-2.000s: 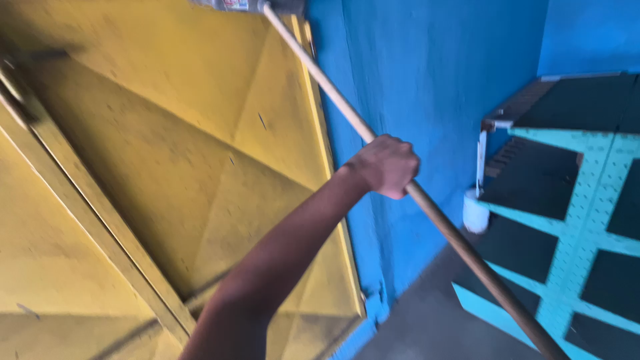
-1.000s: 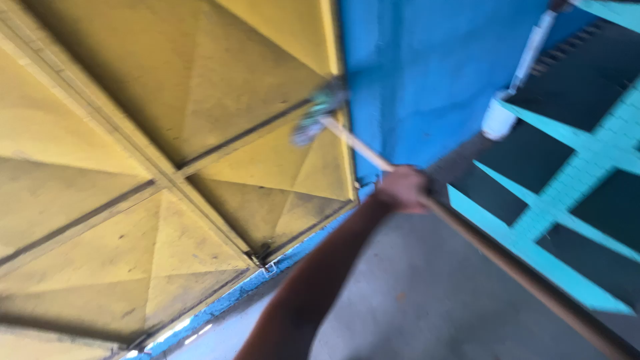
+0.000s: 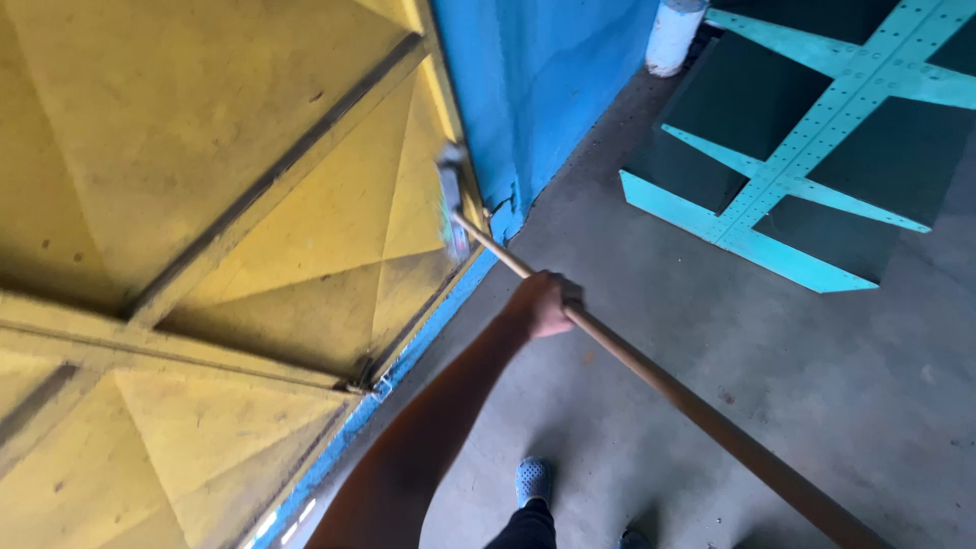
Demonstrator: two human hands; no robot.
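My left hand grips the wooden handle of a long broom, its arm reaching up from the bottom of the view. The broom head, somewhat blurred, lies against the lower right part of a yellow metal door, beside the door's edge and the blue wall. From the head the handle slants down to the lower right and leaves the view. My right hand is not in view.
A blue wall meets the grey concrete floor. At the upper right stands a turquoise metal shelf rack, with a white cylindrical thing beside it. My shoe rests on the floor near a low blue sill.
The broom head has come down from the top of the door to its lower right part. My left hand has kept its hold on the handle. The view has tilted toward the floor.
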